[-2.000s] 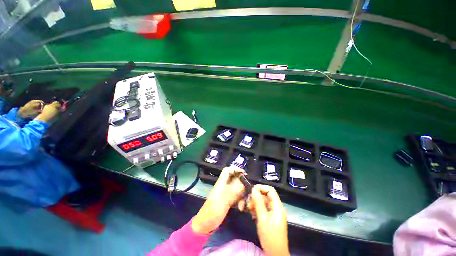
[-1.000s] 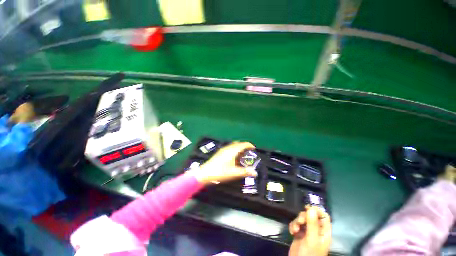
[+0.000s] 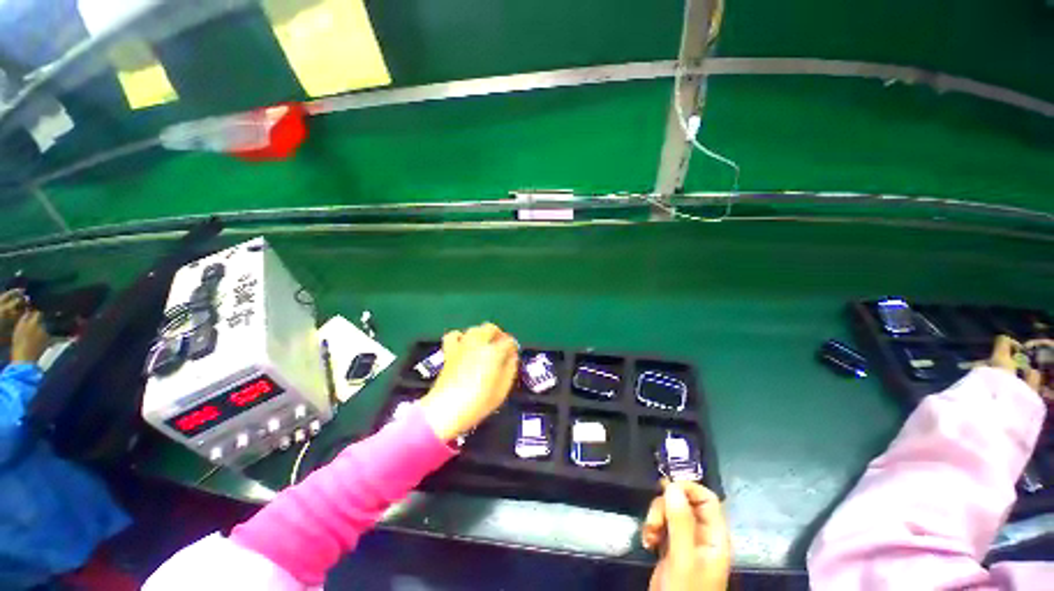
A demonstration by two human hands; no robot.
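A black foam tray [image 3: 618, 499] lies in front of me with watch units in its pockets. My left hand [image 3: 476, 372] is over its back row, left of a watch unit [image 3: 537, 372]; the fingers are bent down and hide the pocket under them. Whether they grip a watch cannot be seen. My right hand [image 3: 687, 529] is at the tray's front right corner, thumb and fingers close together, just below a watch unit [image 3: 680, 455] with a light pattern. A thin thing may be at its fingertips, too small to tell.
A power supply [image 3: 220, 346] with red readouts stands left, loose units on top. Beside it lies a paper note [image 3: 338, 337] with a watch. Right are a single watch [image 3: 844, 358], another tray [image 3: 865, 329] and a neighbour's pink sleeve [image 3: 925, 473]. A blue-sleeved person is far left.
The back-row pocket that was empty now holds a watch. My left hand has moved left from that pocket. My right hand has moved from the left hand's side to the tray's right corner. The view has shifted.
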